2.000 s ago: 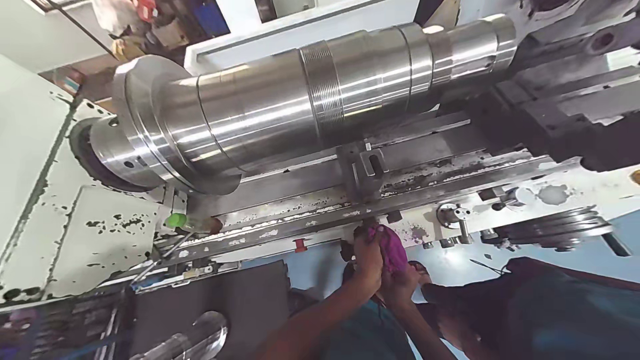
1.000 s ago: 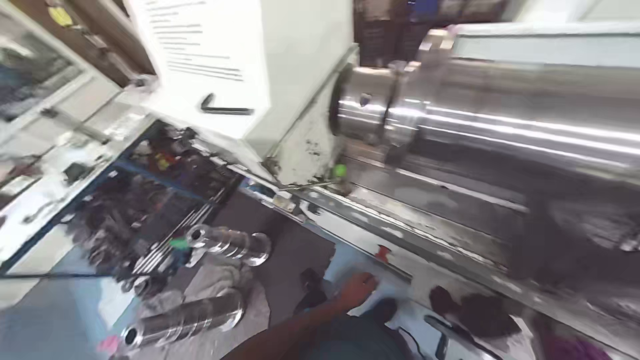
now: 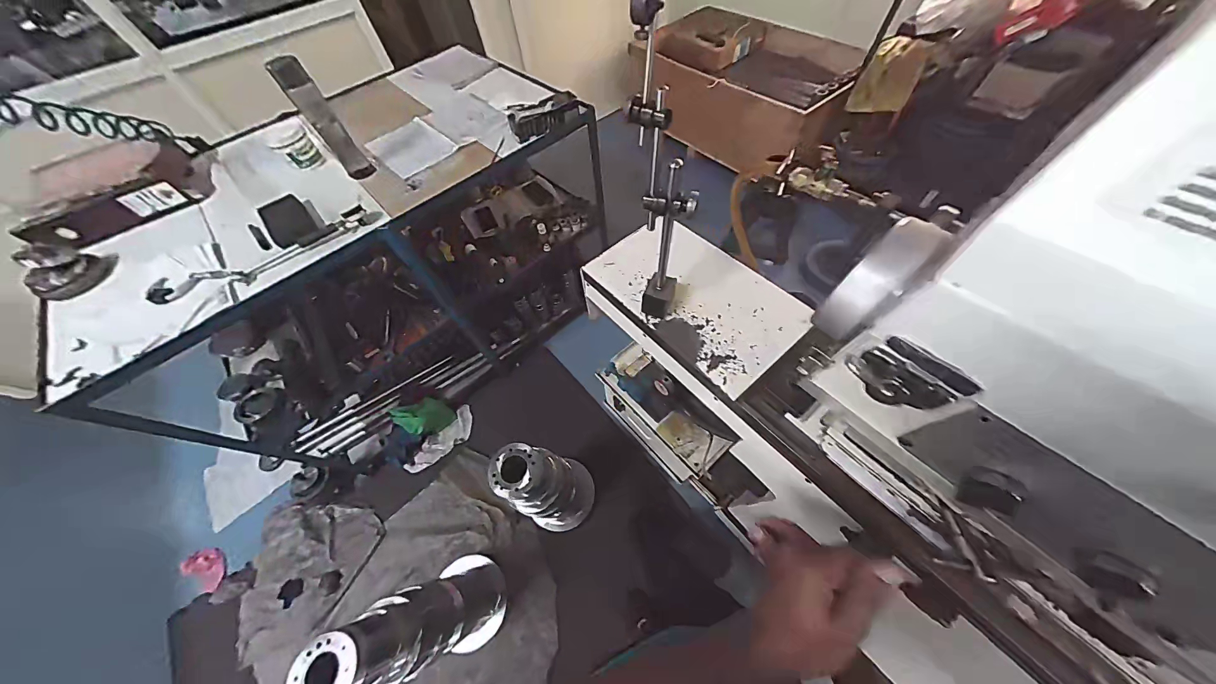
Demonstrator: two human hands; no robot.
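My left hand is at the lower right, blurred, over the pale front ledge of the lathe bed. Its fingers look apart, and no object shows in it. My right hand is out of view. Left of the hand, a stepped, bored steel cylinder stands on a dark surface. Nearer the bottom edge, a longer shiny flanged cylinder lies on a grey cloth. Beyond the hand, an upright magnetic-base stand rests on a white cabinet top scattered with dark chips.
A steel-framed workbench with papers, tools and loaded lower shelves stands at the left. An open drawer juts out beneath the white cabinet top. An orange-brown crate stands behind. Green cloth lies near metal bars, and pink cloth at the lower left.
The view has swung far to the left, from the large shaft in the lathe to the bench and cabinet. Two seconds ago, hands held a magenta cloth together; now only my left hand shows, without it.
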